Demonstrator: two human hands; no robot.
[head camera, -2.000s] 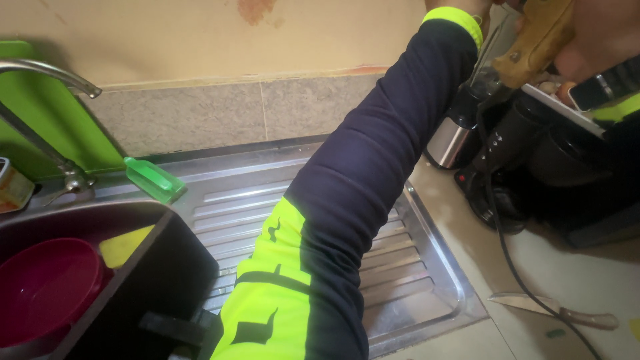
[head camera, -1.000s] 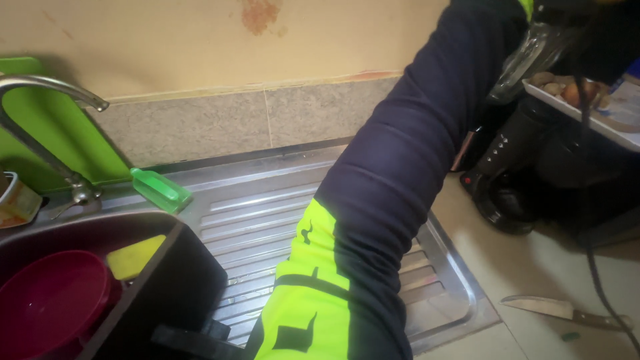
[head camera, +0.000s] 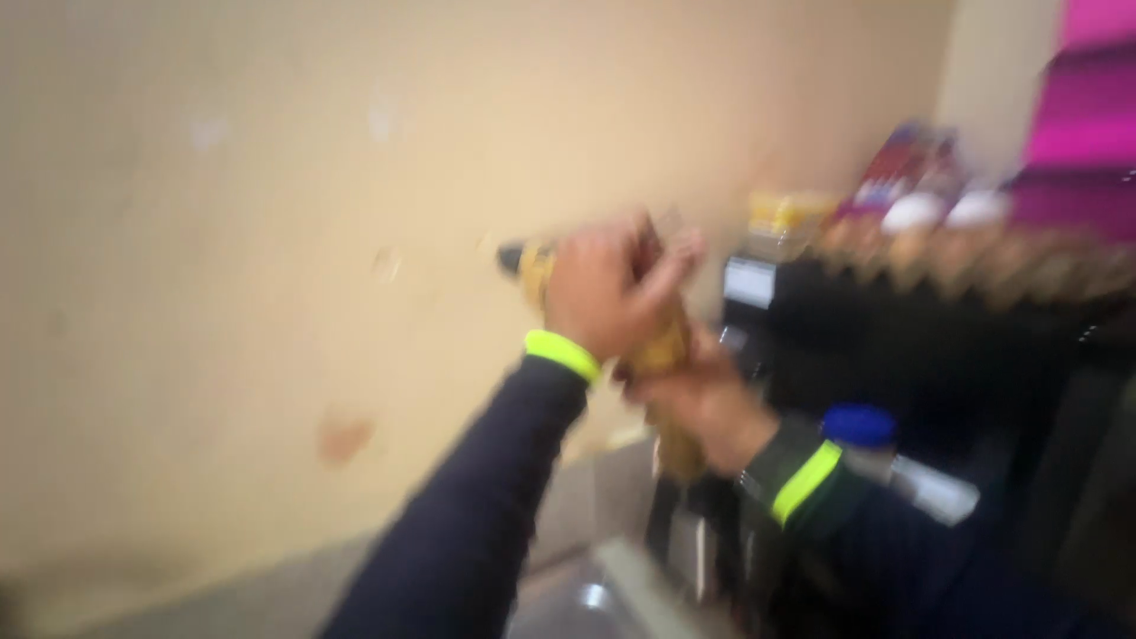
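A yellow power tool (head camera: 537, 273) with a black tip, by its shape a drill, is held up close to the beige wall (head camera: 266, 231). The tip points left, towards the wall; blur hides whether it touches. My left hand (head camera: 599, 288) wraps over the front part of the tool's body. Lower and to the right, my right hand (head camera: 710, 404) grips its rear or handle part, with the fingers partly hidden behind the tool. Both of my sleeves are dark with bright yellow-green cuffs. A reddish-brown patch (head camera: 343, 437) marks the wall below left.
Right of my hands stands a large black object (head camera: 852, 337) with what look like eggs in a tray (head camera: 976, 257) on top. Near my right cuff is a blue lid (head camera: 858, 425). Grey tiling (head camera: 311, 586) lines the wall's foot, and a pink surface (head camera: 1078, 115) is at far right.
The view has swung up and right, off the sink. Both my hands now show on the power tool against the wall; one second ago my left arm reached out past the top right edge.
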